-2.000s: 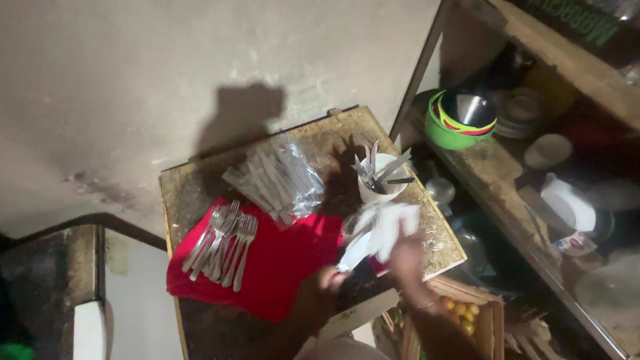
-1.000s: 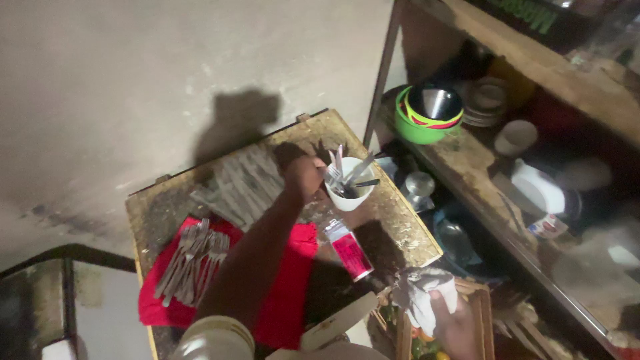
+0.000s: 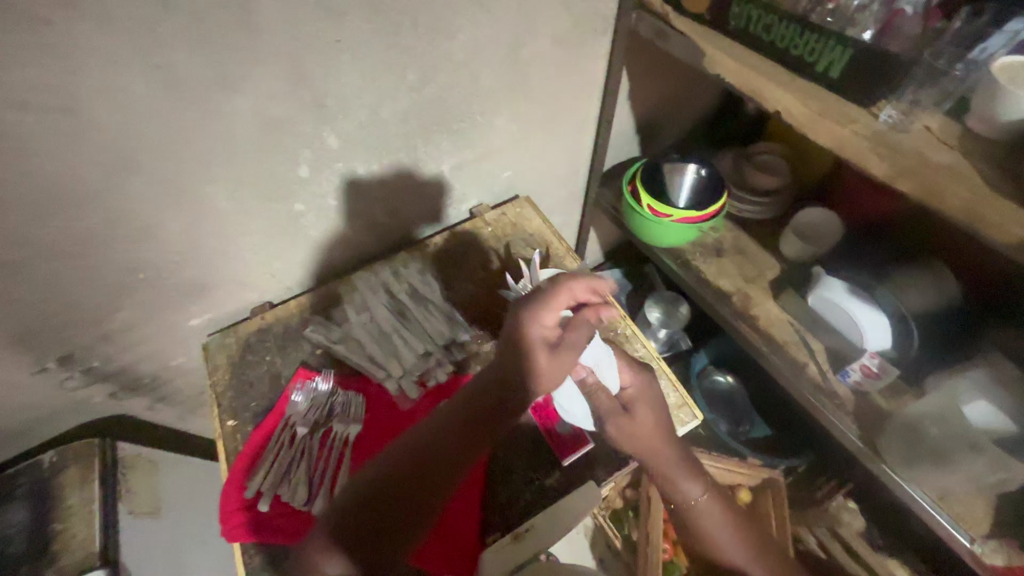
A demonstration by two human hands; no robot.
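Over the right side of a worn wooden table (image 3: 512, 488), my right hand (image 3: 632, 400) holds a white cloth (image 3: 588, 384). My left hand (image 3: 552, 332) is raised beside it with bent fingers; blur hides whether anything is between them. Behind my left hand, a white cup (image 3: 552, 274) with cutlery (image 3: 524, 276) is partly hidden. Several metal forks (image 3: 308, 440) lie on a red cloth (image 3: 432, 400) at the left. Above them is a pile of long greyish pieces (image 3: 392, 324), too blurred to name surely. A red and white packet (image 3: 564, 436) lies under the white cloth.
Nested bowls (image 3: 672, 204), stacked plates (image 3: 756, 180) and a white cup (image 3: 810, 232) stand on the wooden shelf at the right. A wooden crate (image 3: 776, 496) with produce is below my right forearm. The wall (image 3: 200, 144) borders the table's back edge.
My left hand has moved from the cutlery cup toward my right hand. My right hand and the white cloth have come from over the crate back to the table's right side.
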